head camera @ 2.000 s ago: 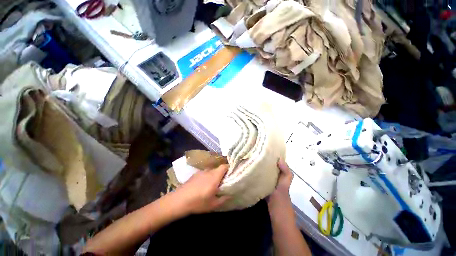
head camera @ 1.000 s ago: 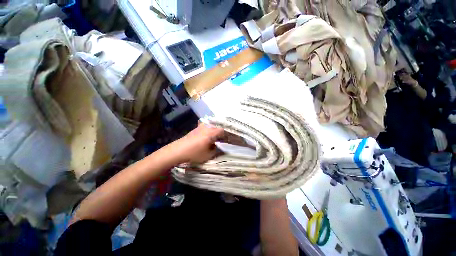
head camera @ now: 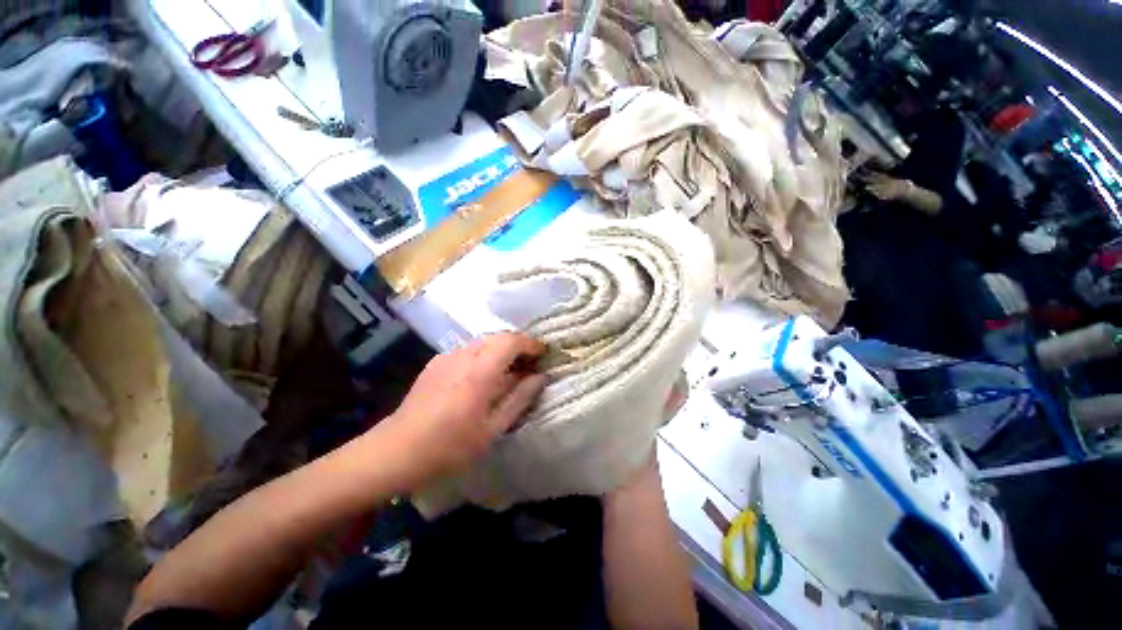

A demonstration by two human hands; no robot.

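Note:
A thick folded bundle of cream textured cloth pieces [head camera: 628,332] is held over the front edge of the white table, its curved layered edges facing up. My left hand [head camera: 474,400] grips the bundle's left side, fingers at the layer edges. My right hand [head camera: 671,406] is mostly hidden behind and under the bundle's right side; only a small part of it and the forearm show, and it supports the bundle.
The white sewing machine [head camera: 849,455] stands right, with yellow-and-green-handled scissors [head camera: 752,551] beside it. Beige panels [head camera: 726,185] are heaped behind. A second machine head [head camera: 412,68] and red-handled scissors [head camera: 229,52] are upper left. Cloth stacks [head camera: 105,369] lie left. A person's hand [head camera: 880,185] shows upper right.
The bundle has turned from lying broad and flat across my arms to a more upright fold. My left hand has shifted along its edges. The view has moved too.

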